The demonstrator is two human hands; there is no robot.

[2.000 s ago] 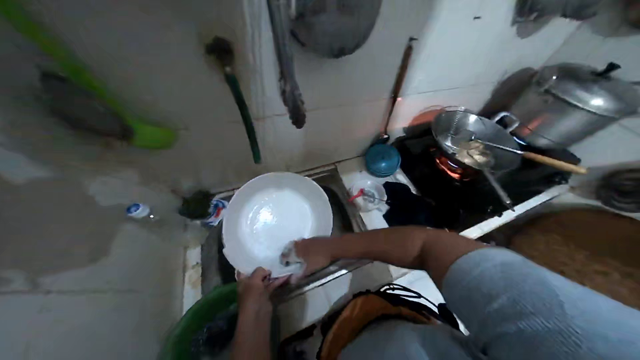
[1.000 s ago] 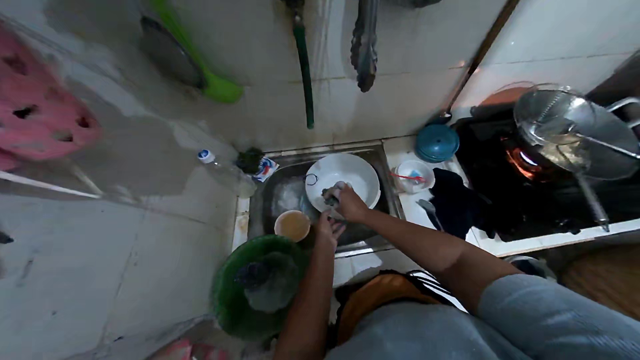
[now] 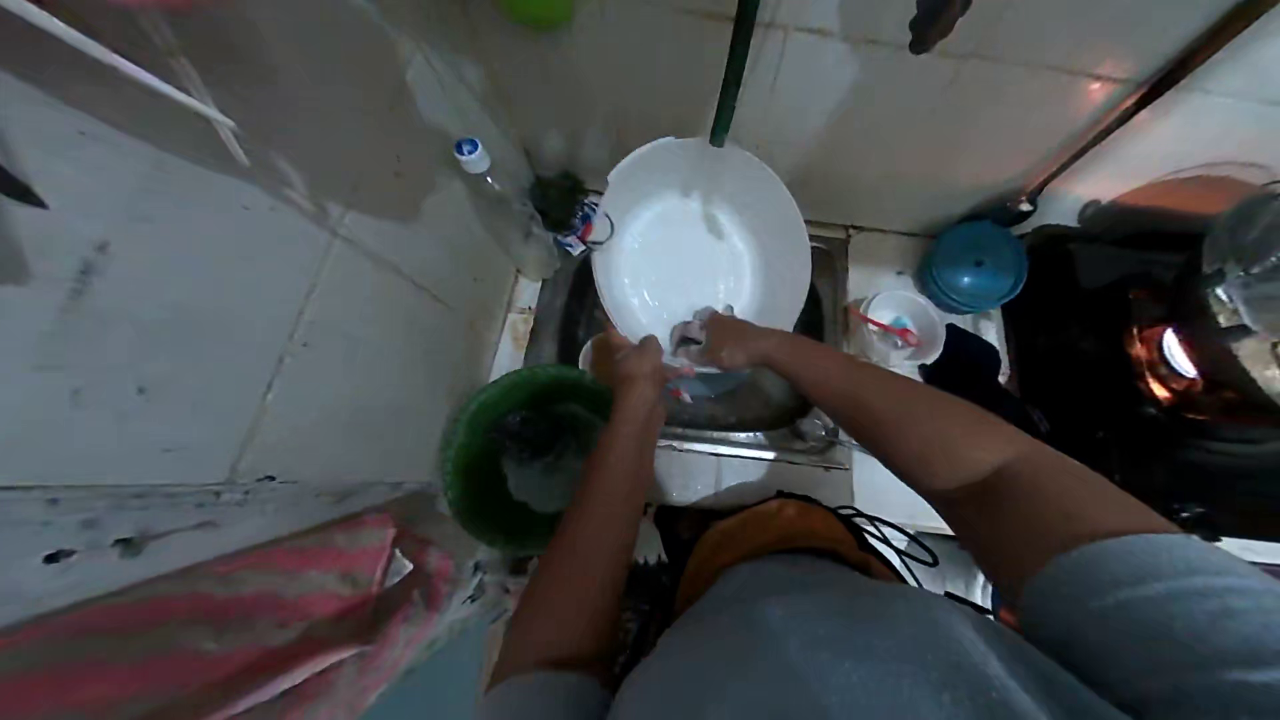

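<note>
A large white bowl [image 3: 705,235] is tilted up over the metal sink [image 3: 740,415], its inside towards me. My left hand [image 3: 628,362] grips the bowl's near rim. In my right hand [image 3: 725,340] is a pale grey scrubbing cloth or sponge [image 3: 688,335], pressed near the bowl's lower inner edge. Part of a small cup or bowl shows behind my left hand. A green basin [image 3: 470,460] with cloudy water and a dark thing in it stands left of the sink, partly behind my left forearm.
A clear plastic bottle [image 3: 500,205] stands at the sink's back left corner. To the right are a white tub [image 3: 905,325] with a red-handled utensil, a blue lidded container [image 3: 972,265], a dark cloth [image 3: 965,365] and a lit gas burner [image 3: 1165,360] under a pan. A striped cloth [image 3: 250,620] lies lower left.
The white bowl, lower in the sink one second ago, is now raised and tilted up. The view has moved closer to the sink and away from the stove.
</note>
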